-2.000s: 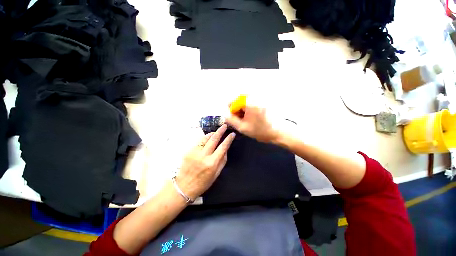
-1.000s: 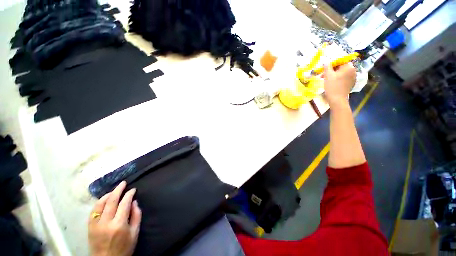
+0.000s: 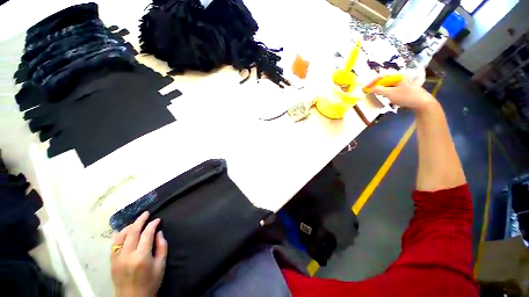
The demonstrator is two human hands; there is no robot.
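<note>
A black panel [image 3: 203, 232] lies at the table's front edge. Its far edge band is shiny, with whitish-blue glue mottling at the left end. My left hand [image 3: 139, 255] lies flat on the panel's left part, just below the glued band, fingers slightly apart. My right hand [image 3: 403, 93] is stretched out to the right and holds the yellow handle of the glue brush [image 3: 384, 82] beside the yellow glue pot [image 3: 333, 105]. The brush's bristles cannot be made out. A separate yellow handle [image 3: 354, 56] stands upright at the pot.
A stack of glued black panels [image 3: 110, 110] lies at upper left. A heap of black strips [image 3: 197, 35] is at top centre. A greenish block [image 3: 299, 111] and an orange-brown piece [image 3: 300, 66] are near the pot. A dark pile [image 3: 17, 232] is at far left.
The view has swung right since the earliest frame. My right hand has left the panel's band and reached the glue pot area; since the last frame the brush has tilted lower. My left hand stays on the panel.
</note>
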